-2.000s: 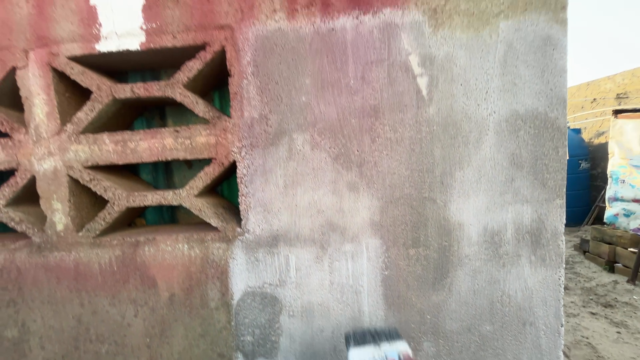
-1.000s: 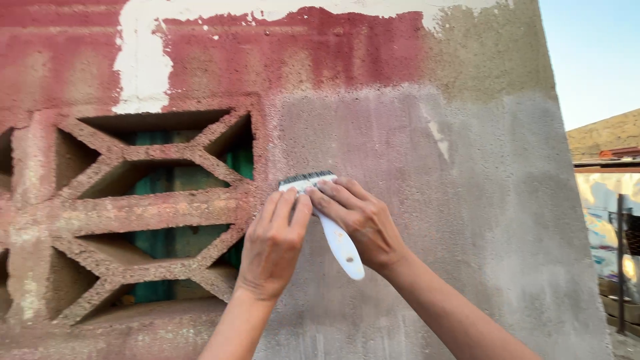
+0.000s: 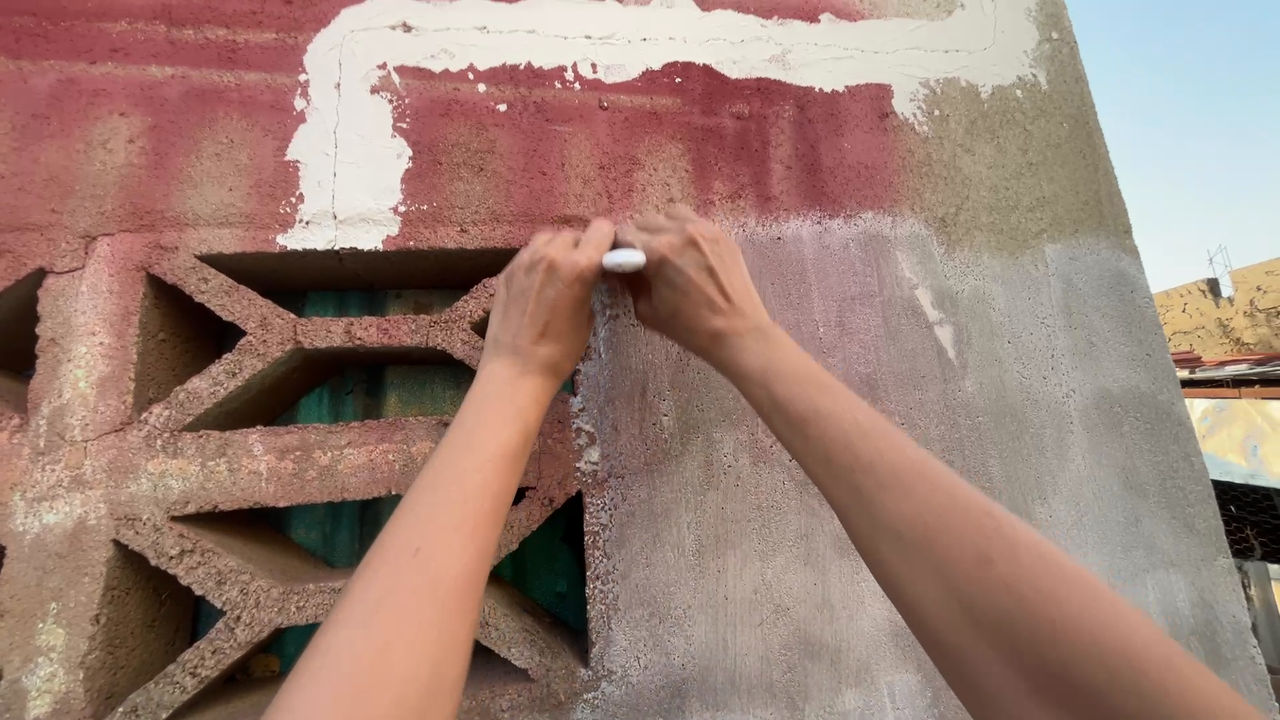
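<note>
Both my hands are raised together against the rough wall, by the upper right corner of the openwork concrete block. My left hand (image 3: 548, 295) and my right hand (image 3: 690, 280) grip a paintbrush between them. Only the white end of the brush's handle (image 3: 624, 261) shows, pointing toward me; the bristles are hidden behind my fingers. Below and right of my hands the wall has a thin whitish-grey coat (image 3: 740, 500). Above them it is red (image 3: 780, 140), with a thick white band of filler (image 3: 350, 130) that runs down to the block.
The openwork concrete block (image 3: 300, 465) has deep hollows, with green corrugated sheeting (image 3: 350, 395) behind it. The wall ends at a slanting edge on the right. Beyond it are a yellowish wall (image 3: 1225, 315), a pale sheet (image 3: 1240, 435) and wire mesh (image 3: 1250, 515).
Two seconds ago only the brush showed, low in the view. Both hands then came into view on it, and they have since moved up the wall. The view has tilted upward.
</note>
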